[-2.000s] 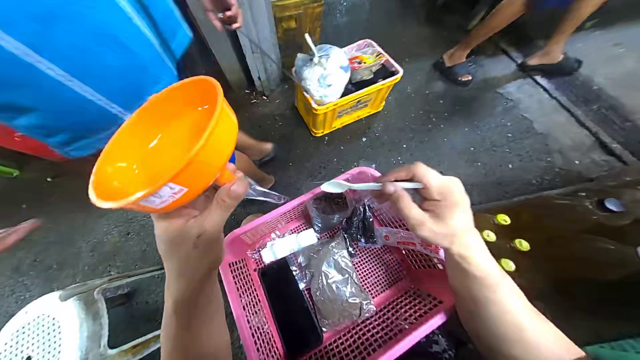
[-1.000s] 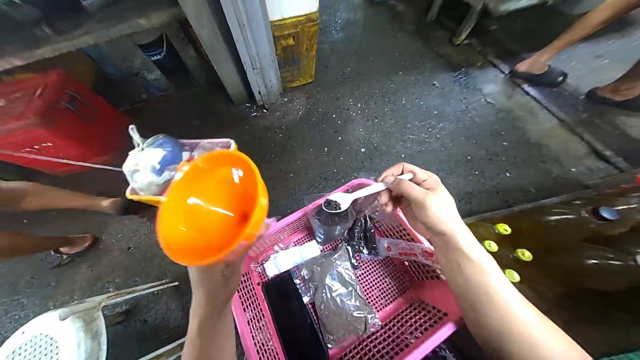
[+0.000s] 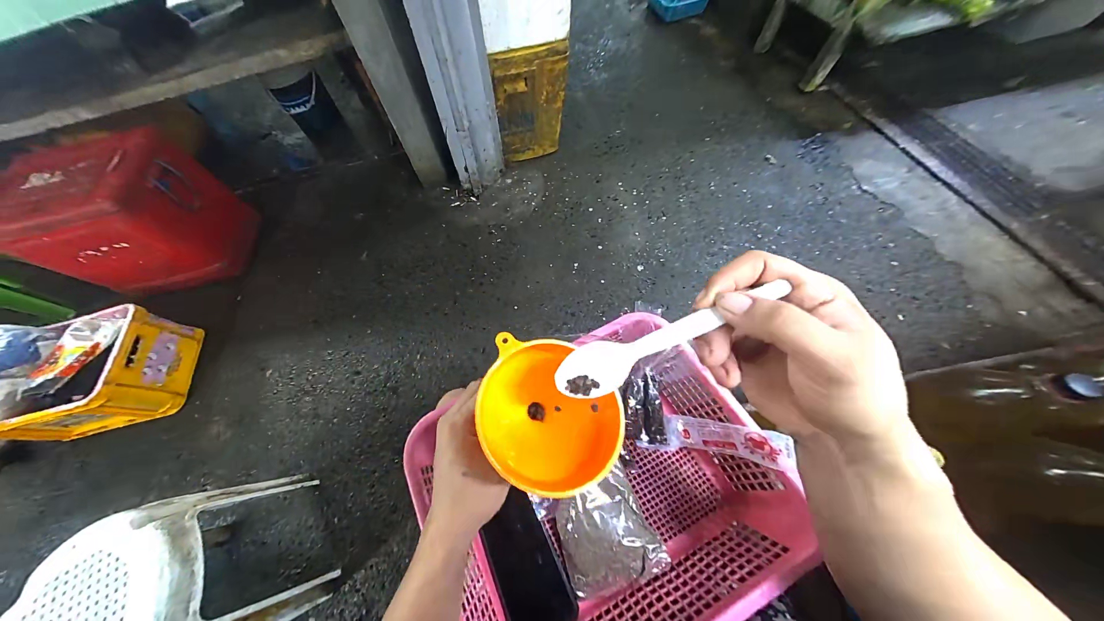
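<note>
My left hand holds an orange plastic funnel from below, its bowl facing up with a few dark bits inside. Between the thumb and fingers of my right hand is the handle of a white plastic spoon. The spoon's bowl, tilted over the funnel's right rim, carries some dark granules. Beneath both hands lies a pink plastic basket with a black phone-like slab, a clear bag of grey-brown powder, a packet of dark pieces and a printed plastic strip.
A white plastic chair lies at lower left, below a yellow crate holding bags. Farther back are a red cooler box, a metal post and a stained yellow container. The dark floor looks wet.
The spoon has moved left from above the basket's packet to over the funnel, and dark bits now show inside the funnel. The people's legs and feet are out of view. The view has shifted.
</note>
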